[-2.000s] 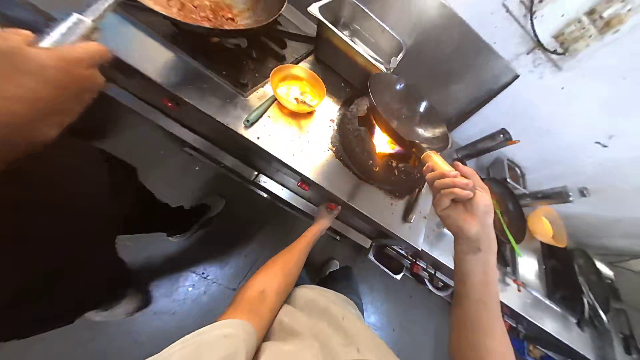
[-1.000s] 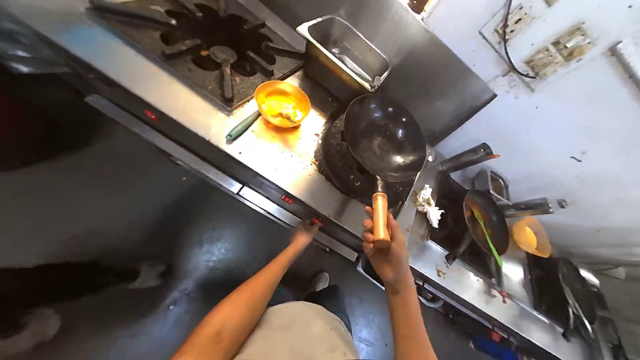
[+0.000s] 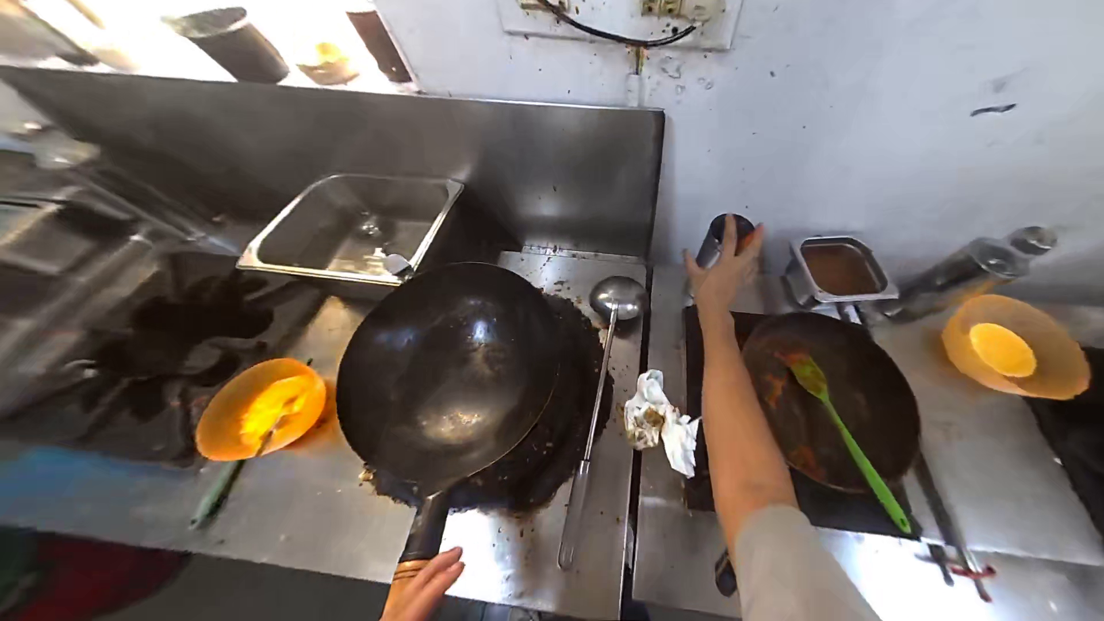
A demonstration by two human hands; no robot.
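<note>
My left hand (image 3: pixel 424 588) is at the bottom, its fingers around the wooden handle of a black wok (image 3: pixel 448 379), which rests tilted over a sooty burner (image 3: pixel 561 414). My right hand (image 3: pixel 729 263) reaches to the wall, its fingers over a dark cylindrical container (image 3: pixel 712 241). Beside the wok lies a steel ladle (image 3: pixel 619 298). Left of it, an orange bowl (image 3: pixel 260 408) holds yellow contents and a green-handled utensil (image 3: pixel 216 496). Beneath my right forearm's right side sits a dark frying pan (image 3: pixel 849 388) with a green spatula (image 3: pixel 854 440) in it.
Behind the wok stands an open steel pan (image 3: pixel 341 224). Crumpled white paper (image 3: pixel 660 418) lies between the burners. At the right are a small steel container of brown contents (image 3: pixel 841 267), steel cylinders (image 3: pixel 979 267) and another orange bowl (image 3: pixel 1013 345).
My right hand has let go of the wok handle and moved to the dark container. My left hand has moved from the stove's front to the wok handle. The view has swung round and nearer.
</note>
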